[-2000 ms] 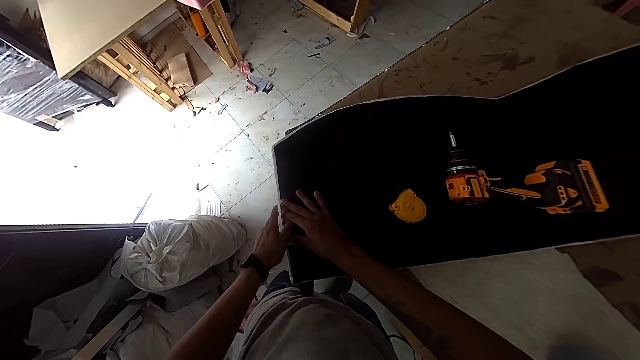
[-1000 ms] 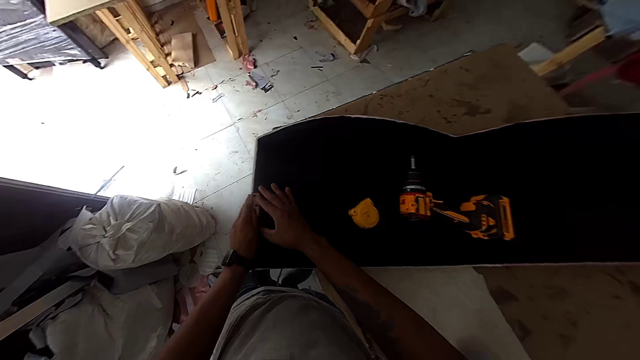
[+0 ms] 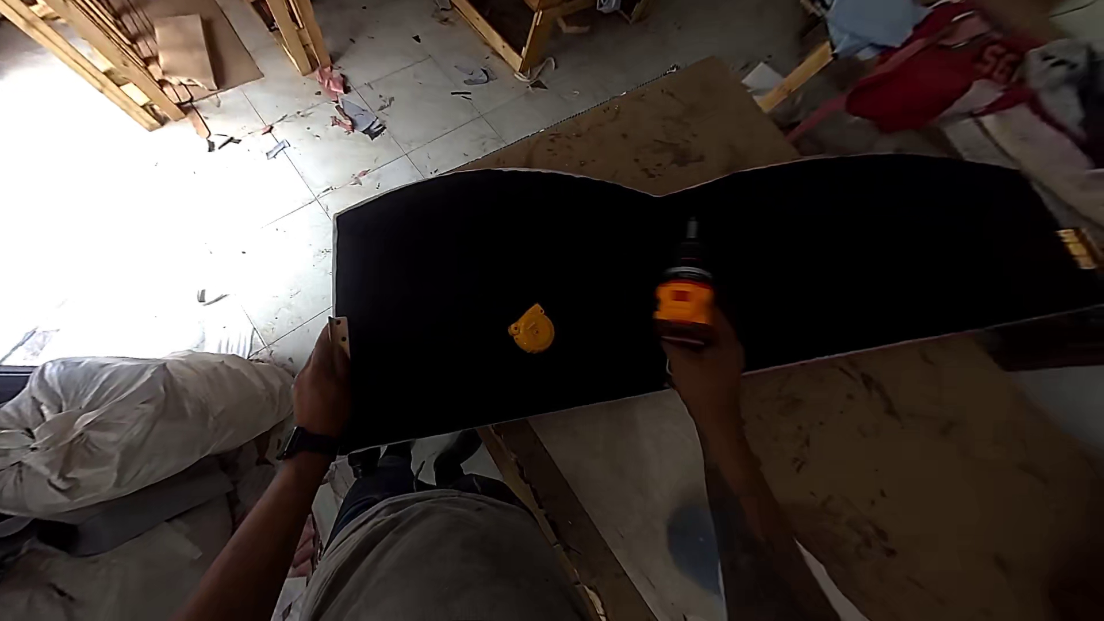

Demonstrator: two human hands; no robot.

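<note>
A long black fabric-covered panel [image 3: 483, 250] with a curved far edge lies across the view. At its left end my left hand [image 3: 323, 388] holds a small metal bracket [image 3: 340, 335] with holes against the panel's edge. My right hand [image 3: 709, 366] grips a yellow and black cordless drill [image 3: 686, 297], held over the panel with its bit pointing away from me. The drill is slightly blurred, and its handle is mostly hidden by the hand. Between the two hands a yellow round object [image 3: 533, 329], perhaps a tape measure, rests on the black fabric.
A brown board [image 3: 638, 138] lies beneath the panel. White sacks [image 3: 129, 423] are piled at the left. Wooden frames [image 3: 509, 39] stand on the tiled floor [image 3: 405, 103], which is littered with scraps. Red and blue cloths [image 3: 914, 86] lie at the far right.
My right hand has left the panel's left end and taken hold of the drill, which was lying on the fabric. My left hand stays at the left edge. The view has shifted right.
</note>
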